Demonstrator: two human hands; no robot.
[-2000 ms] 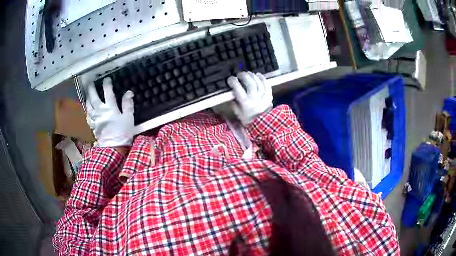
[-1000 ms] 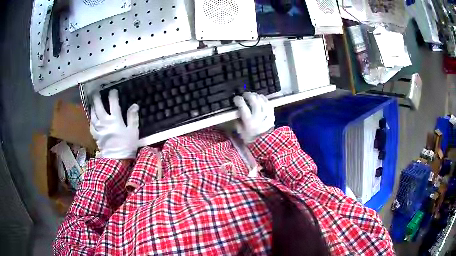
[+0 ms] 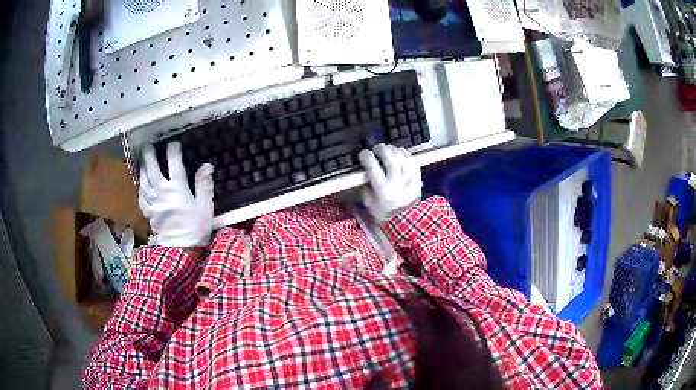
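A black full-size keyboard lies on a white pull-out tray in front of me. My left hand, in a white glove, rests at the keyboard's left end with its fingers apart and holds nothing. My right hand, also in a white glove, is at the near edge of the keyboard toward its right side. Its fingertips touch the keys near the edge, fingers slightly apart, and it holds nothing visible. Its thumb is hidden.
Beyond the tray are a perforated worktable, white speaker grille panels and a dark blue mouse pad with a black mouse. A blue bin with white panels stands right; a cardboard box stands lower left.
The view has tilted so that more of the bench with its grille panels and mouse pad shows than two seconds ago. Both hands have stayed at the same places on the keyboard.
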